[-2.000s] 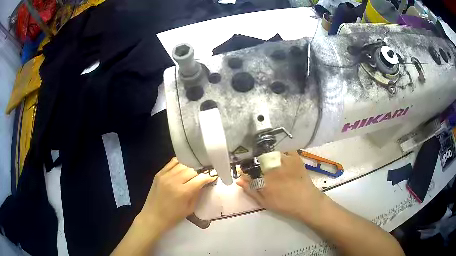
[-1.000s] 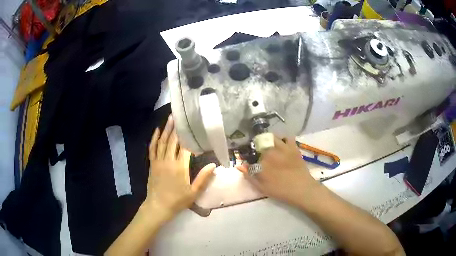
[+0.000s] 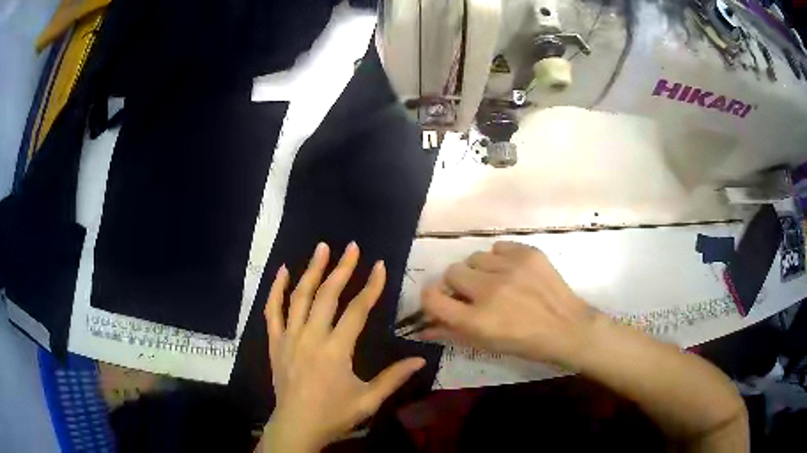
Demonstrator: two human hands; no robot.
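A long black fabric panel [image 3: 354, 177] runs from under the left end of the white sewing machine head [image 3: 522, 53] down over the table's front edge. My left hand [image 3: 327, 354] lies flat on the panel, fingers spread, holding nothing. My right hand [image 3: 504, 296] is closed at the panel's right edge, with the dark, narrow blades of what look like thread snips [image 3: 410, 326] at its fingertips. Their handles are hidden in the hand. The presser foot area [image 3: 442, 142] is above both hands, at the panel's right edge.
Another black panel [image 3: 181, 203] lies at left on the white table [image 3: 159, 346] with its printed ruler. A blue basket [image 3: 81, 407] is below the table's left edge. A dark phone [image 3: 758, 257] and a small dark piece [image 3: 715, 249] lie at right.
Both hands have moved from the needle area down towards the table's front edge. The black panel now extends towards me. The orange and blue snips are gone from the machine bed. The view has shifted.
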